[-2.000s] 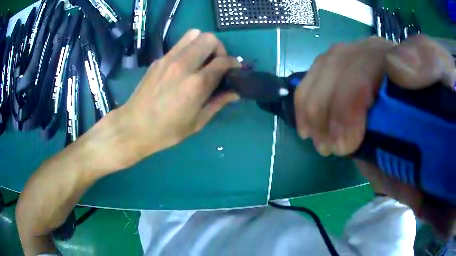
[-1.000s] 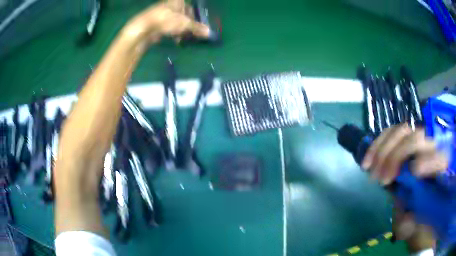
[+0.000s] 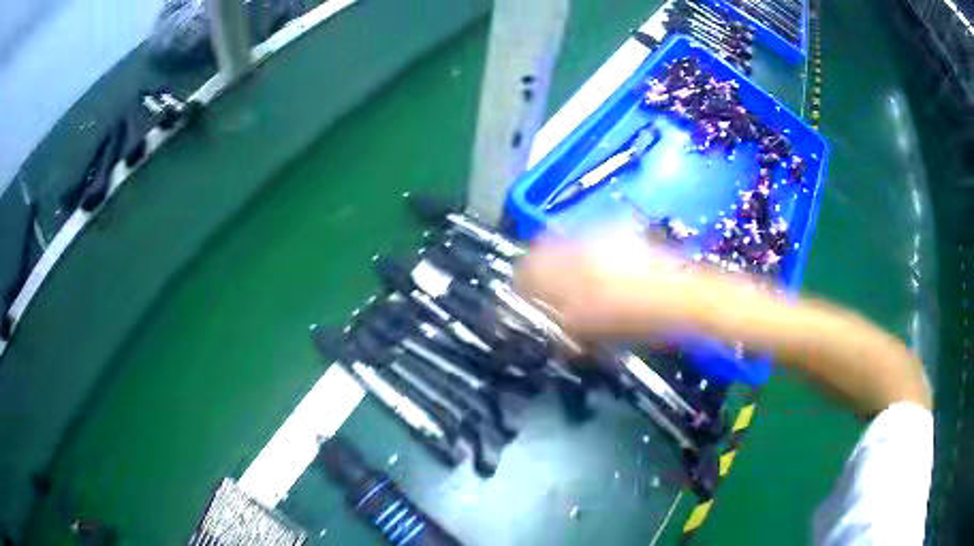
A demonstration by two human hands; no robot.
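My right hand (image 3: 582,286) is blurred and reaches over a pile of black handle housings (image 3: 433,357) with silver-white strips, beside the blue parts bin. Its fingers are hidden or smeared, so I cannot tell if it grips one. The electric screwdriver (image 3: 379,499) lies on the bench at the bottom, out of the hand. My left hand is not in view.
The blue parts bin (image 3: 664,360) holds purple-pink small parts (image 3: 756,219) and one housing (image 3: 606,171). The screw tray (image 3: 244,523) is at the bottom left. A white post (image 3: 513,107) stands behind the pile. More housings lie at the top right. Yellow-black tape (image 3: 726,463) marks the bench edge.
The view has swung to the right. My right hand has let go of the screwdriver and moved to the housings by the bin. My left hand has left the picture.
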